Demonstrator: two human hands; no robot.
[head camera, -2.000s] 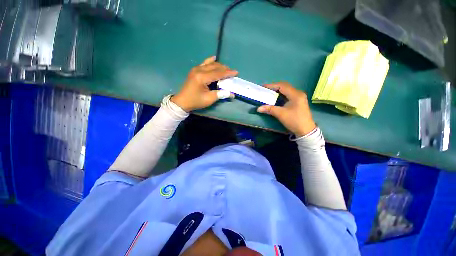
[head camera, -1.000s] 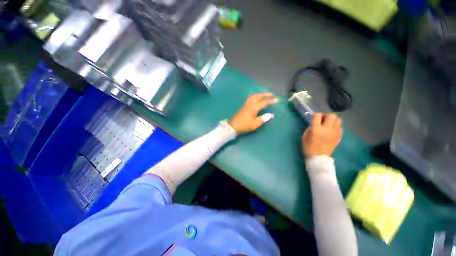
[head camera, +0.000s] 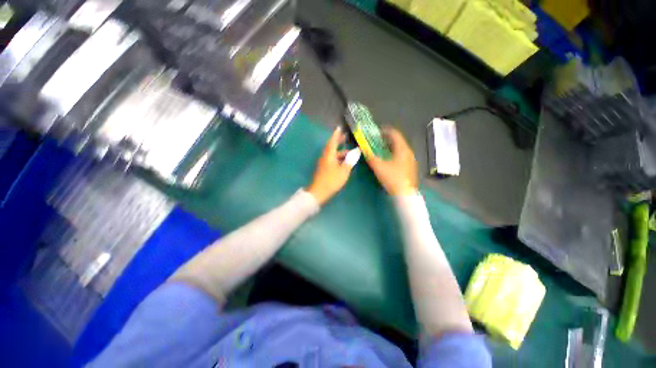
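A green circuit board (head camera: 365, 123) with a yellow strip along its lower side is held above the seam between green mat and dark belt. A black cord runs from it up and left. My right hand (head camera: 395, 164) grips the board's right side. My left hand (head camera: 334, 169), with a white fingertip cover, is at the board's lower left; blur hides whether its fingers touch it. A closed silver power supply unit (head camera: 444, 147) stands on the belt to the right, its black cord trailing right.
Metal housings (head camera: 155, 129) are stacked at left, above a blue bin (head camera: 144, 266). A yellow sheet stack (head camera: 506, 296) lies on the mat at right. A grey plastic tray (head camera: 565, 208) and a long green roll (head camera: 634, 273) are at far right. More yellow sheets (head camera: 478, 25) are across the belt.
The closed unit is now released on the belt. Both hands have moved to a green board with a cord. The view has shifted, showing more of the right side.
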